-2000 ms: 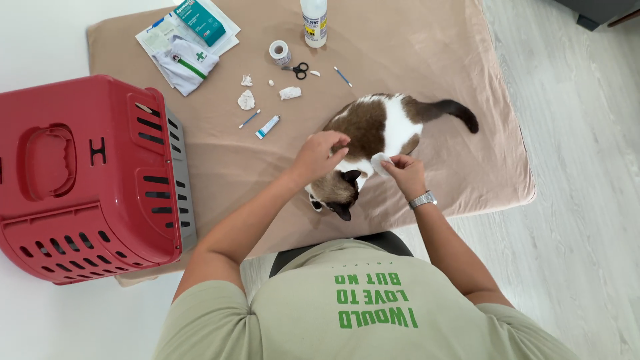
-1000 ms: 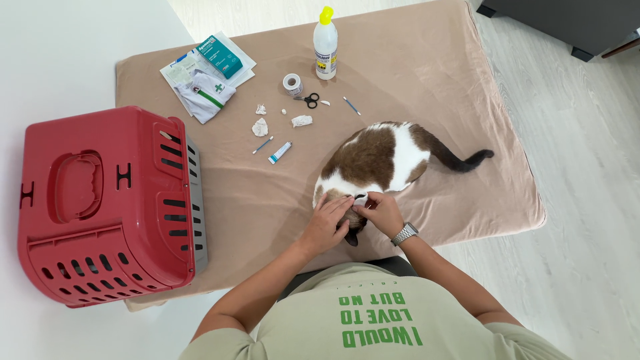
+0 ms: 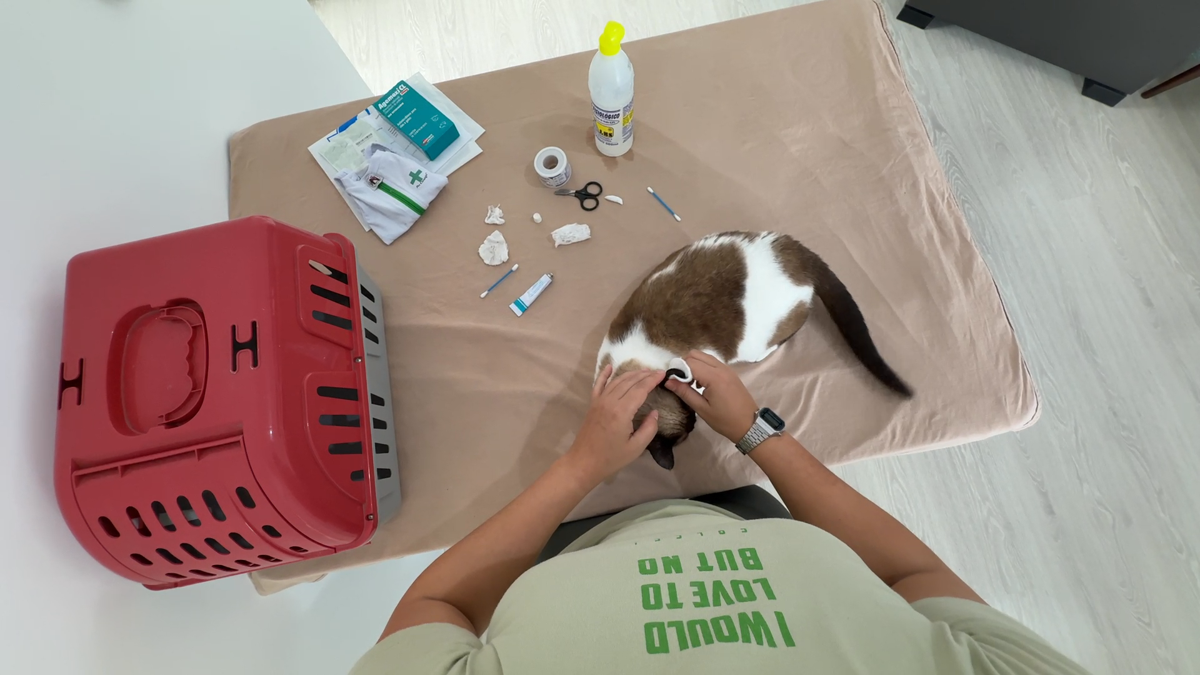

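Observation:
A brown-and-white cat [image 3: 698, 295] lies curled on the bed-like surface with a beige cover, its dark tail stretched to the right and its head toward me. My left hand [image 3: 614, 422] rests with spread fingers on the side of its head and neck. Between the thumb and fingers of my right hand [image 3: 717, 394] is a round white pad [image 3: 680, 369], bent and pressed at one dark ear. The other ear [image 3: 662, 452] points toward my body. The cat's face is mostly hidden from above.
A red pet carrier [image 3: 206, 394] stands at left. Beyond the cat lie a small tube [image 3: 532, 294], cotton swabs [image 3: 664, 203], crumpled white pieces [image 3: 571, 234], scissors [image 3: 583, 195], a tape roll [image 3: 552, 167], a bottle [image 3: 612, 98], a teal box [image 3: 417, 119], papers and a white cloth pouch [image 3: 392, 192].
Two seconds ago my hands were apart, the left raised near the cat's neck, the right holding the white pad. Both have since come together at its head. The view has shifted.

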